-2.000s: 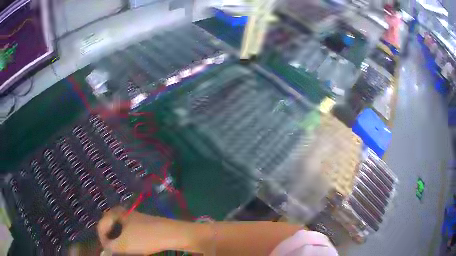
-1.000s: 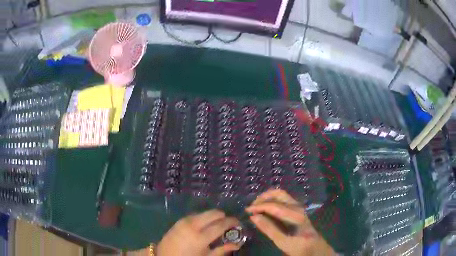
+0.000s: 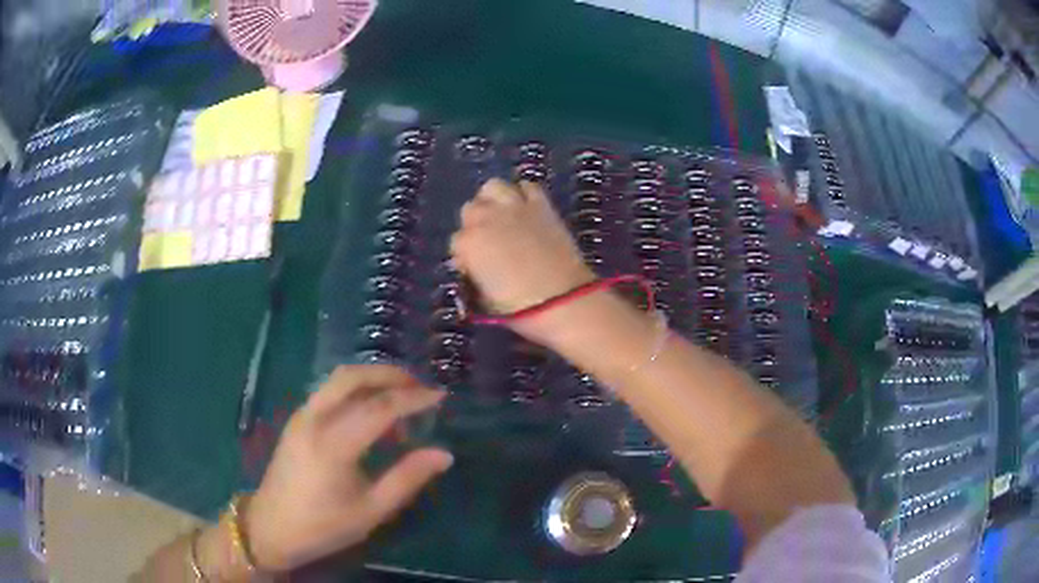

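My right hand is curled over the left-middle rows of a large clear blister tray filled with small dark round components. It seems to hold the test probe, mostly hidden by the hand. A red wire runs from below the fingers across the wrist. My left hand is at the tray's lower left, with thumb and fingers apart and nothing visible between them. The round silver fixture, with a gold-coloured ring and a pale centre, sits at the bench front, untouched.
A pink fan stands behind a label sheet on yellow paper at left. A dark pen-like tool lies left of the tray. Blister trays stand at far left and right. Thin red wires lie right of the main tray.
My right hand has moved from the bench front up and left over the tray. My left hand has moved left, off the fixture, and its fingers have spread. The view has tilted down.
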